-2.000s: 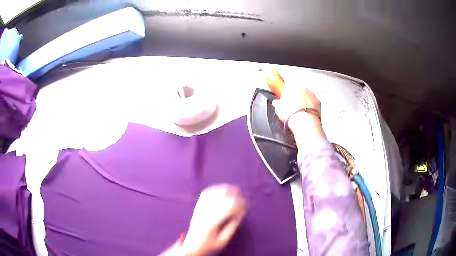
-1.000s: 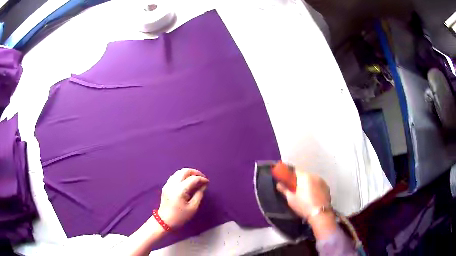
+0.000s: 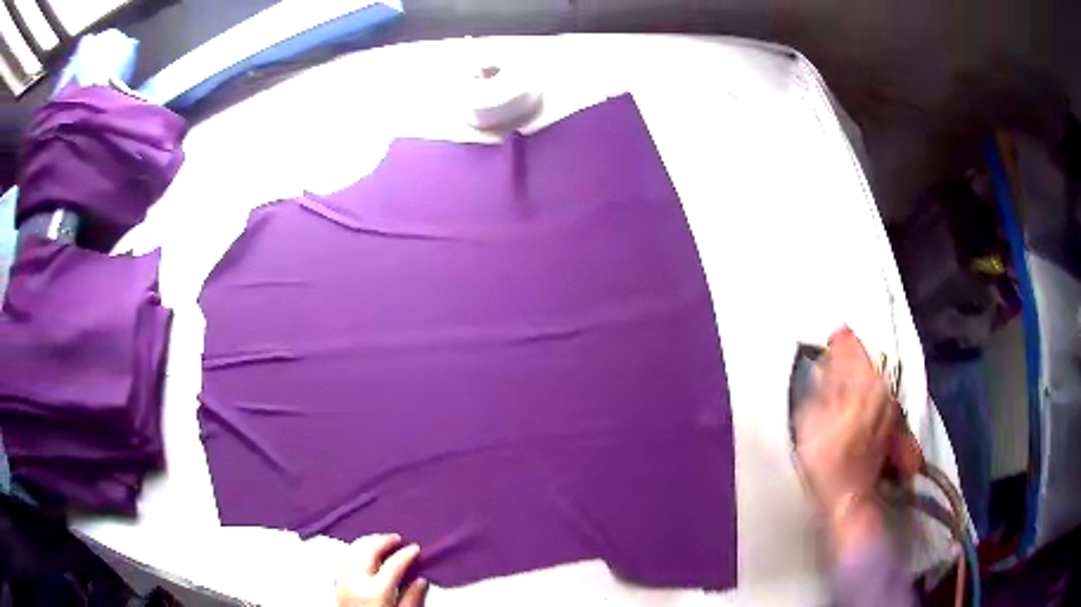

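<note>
A single purple garment panel (image 3: 474, 344) lies flat on the white padded table (image 3: 794, 213), with several creases on its left and lower parts. My left hand (image 3: 382, 574) is at the panel's near edge, cut off by the bottom of the picture; its fingers are bent, and whether they pinch the cloth is unclear. My right hand (image 3: 844, 439) is blurred and holds the orange handle of the dark steam iron (image 3: 806, 377) on the table, right of the panel and apart from it. The iron is mostly hidden by my hand.
A white tape roll (image 3: 503, 104) stands by the panel's far edge. A stack of purple panels (image 3: 83, 379) lies at left, with a purple bundle (image 3: 95, 160) beyond it. A blue-and-white board (image 3: 273, 48) is at far left. The hose (image 3: 948, 504) trails behind the iron.
The iron in my right hand has moved off the panel to the right. My left hand has moved from on the panel to its near edge. The view has also shifted.
</note>
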